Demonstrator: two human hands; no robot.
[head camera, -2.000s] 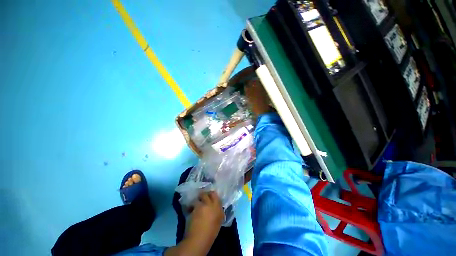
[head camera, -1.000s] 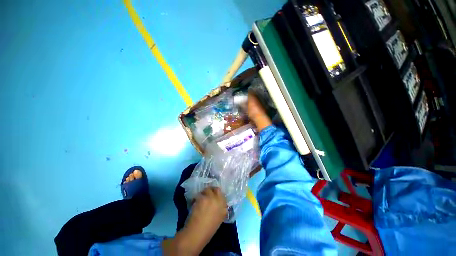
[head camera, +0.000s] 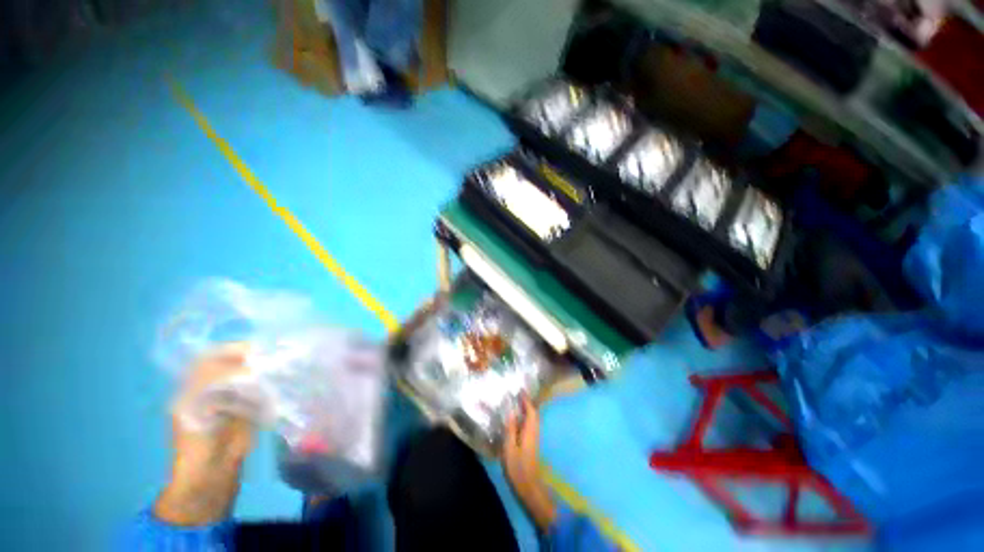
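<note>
My left hand (head camera: 216, 404) is shut on a crinkled clear plastic bag (head camera: 324, 404), raised over the floor at the lower left. A small pink patch shows low on the bag. An open cardboard carton (head camera: 426, 401) stands on the floor at centre, filled with clear bags and green and orange-red bits. My right hand (head camera: 523, 453) is at the carton's near right edge, fingers pointing up along it. Blur hides whether it holds anything. The frame is blurred.
A green-topped cart (head camera: 518, 275) with black trays (head camera: 626, 270) stands just beyond the carton. A tray row of white-silver pieces (head camera: 647, 162) lies behind. A red stool (head camera: 745, 458) and a blue-smocked person (head camera: 885, 377) are at right. Another person's legs (head camera: 378, 43) show at top.
The view has swung and widened. My left hand has lifted the clear bag away from the carton to the left. My right hand has come back from inside the carton to its near edge.
</note>
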